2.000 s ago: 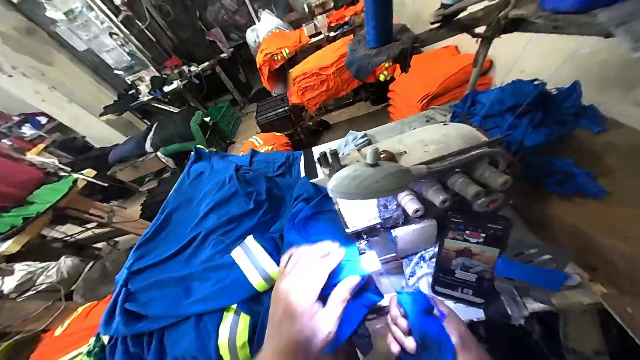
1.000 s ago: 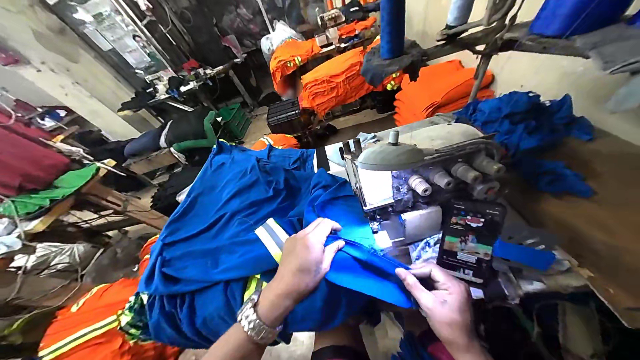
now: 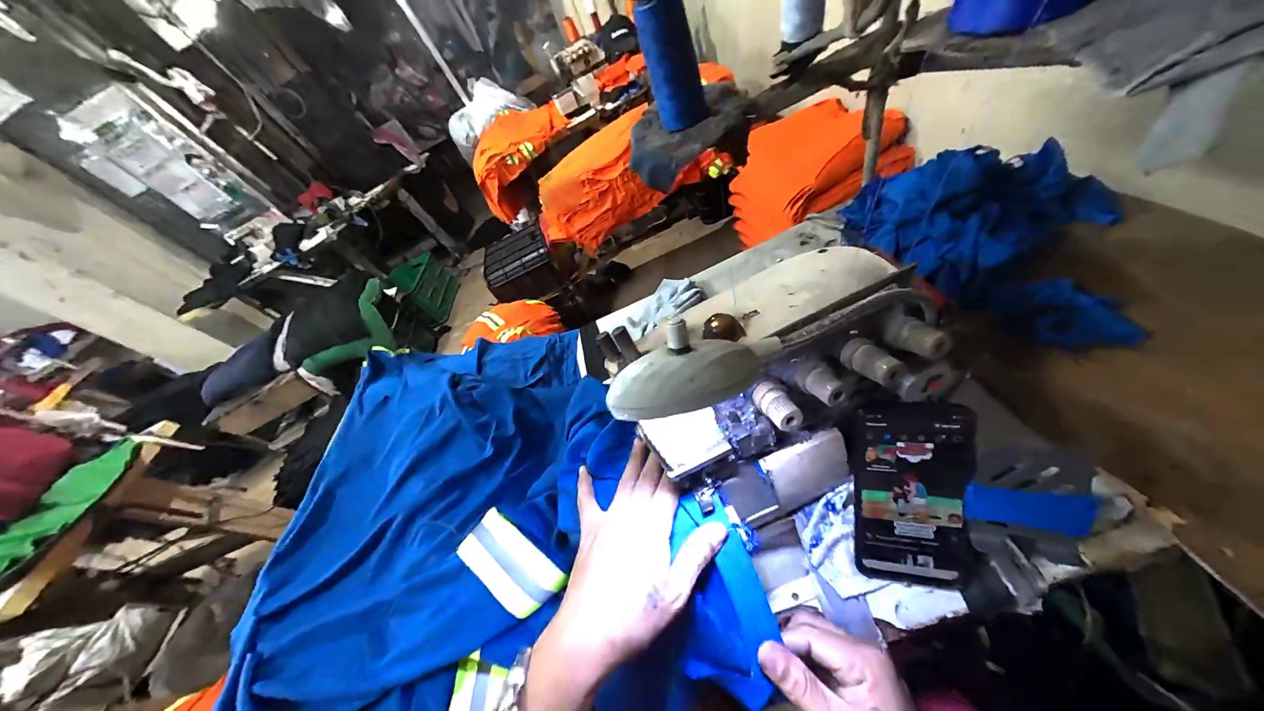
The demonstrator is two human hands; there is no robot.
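A blue garment (image 3: 425, 474) with reflective silver strips (image 3: 512, 563) is spread to the left of an overlock sewing machine (image 3: 790, 296). Flat on the fabric lies my left hand (image 3: 637, 558), its fingers pointing toward the machine's presser foot, where the garment's edge sits. My right hand (image 3: 834, 667) pinches the edge of the blue cloth (image 3: 736, 592) between thumb and fingers, at the near side of the machine. Light from the machine falls on the cloth between both hands. A watch is partly visible at my left wrist.
A smartphone (image 3: 913, 494) with a lit screen leans on the machine's right side. Crumpled blue cloth (image 3: 973, 217) lies on the brown table behind. A blue thread cone (image 3: 673, 69) stands above the machine. Farther back are orange garment stacks (image 3: 815, 163) and a person in a green sleeve (image 3: 375, 316).
My left hand has gone from gripping the folded cloth edge to lying flat on the fabric. The cloth edge has moved to the presser foot. My right hand still holds the cloth.
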